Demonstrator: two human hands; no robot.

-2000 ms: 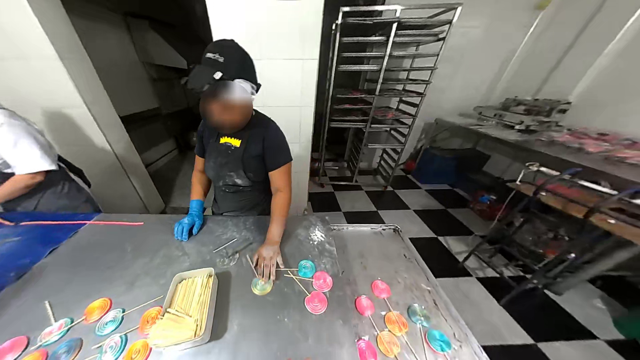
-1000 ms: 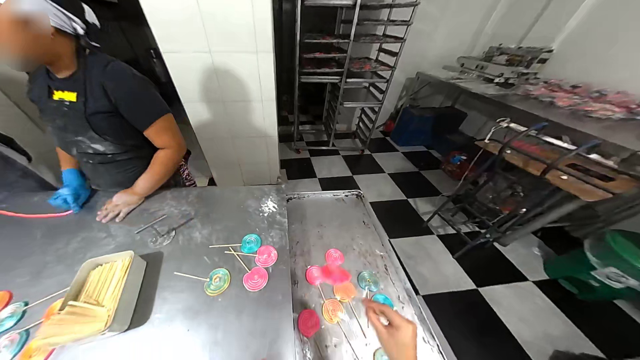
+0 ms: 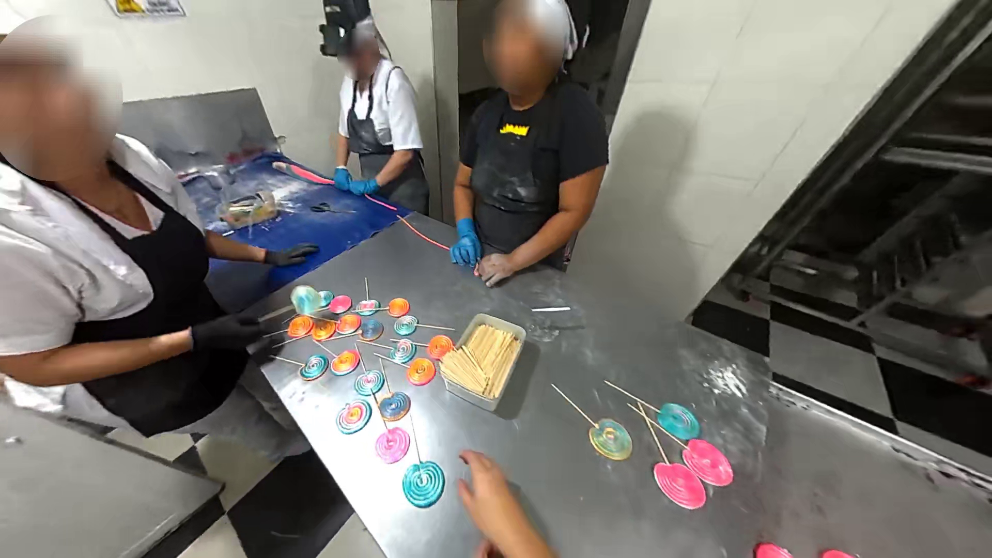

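My right hand reaches in from the bottom edge, fingers apart and holding nothing visible. It is just right of a teal spiral lollipop, with a pink one farther up. A sliver of skin at the bottom edge, beside my right wrist, may be my left hand; its state is hidden. Beyond my right hand stands a plastic container of wooden sticks. Many spiral lollipops on sticks lie left of it. To the right lie a yellow-green lollipop, a teal one and two pink ones.
The metal table extends to the right. At left, a co-worker's black-gloved hand is by a large lollipop. Across the table, a person's hands hold a thin pink candy rope; another co-worker handles it over a blue surface.
The view has swung left. My right hand, over the lollipops on the right-hand tray a second ago, is now over the table beside the teal lollipop.
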